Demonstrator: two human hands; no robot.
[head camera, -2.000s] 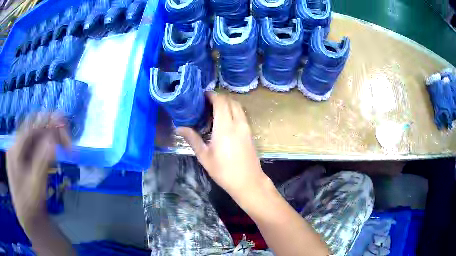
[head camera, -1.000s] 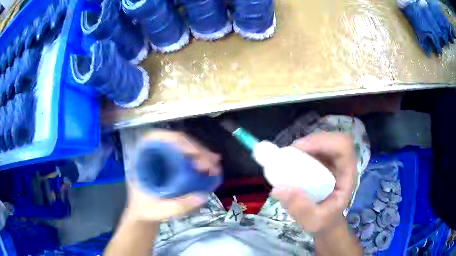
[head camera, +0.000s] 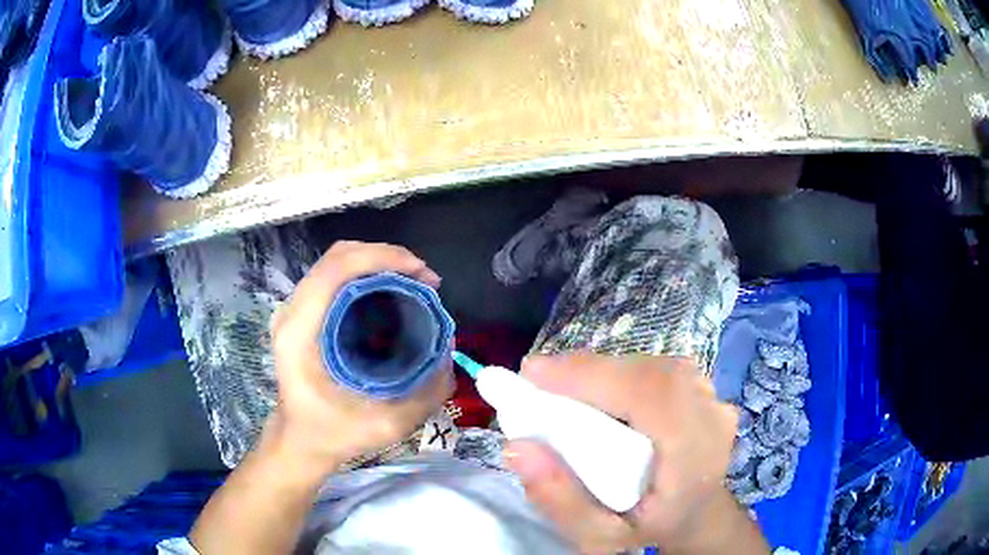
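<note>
My left hand holds a blue tubular piece over the lap, its round open end facing up towards the camera. My right hand grips a white glue bottle. The bottle's thin green-blue nozzle points left and its tip is at the right side of the tube's rim. Whether it touches cannot be told. Several blue pieces with whitish frayed rims stand at the bench's left, the nearest seen tilted.
The curved tan bench crosses the top. A blue tote is at the left. The ring bin with pale rings is beside the right knee. Other blue pieces lie at top right. A person's dark-clothed leg is at the right.
My left hand took up a blue tube and my right hand took up the glue bottle. Since one second ago, the nozzle has come to the tube's rim. The view has shifted right and down.
</note>
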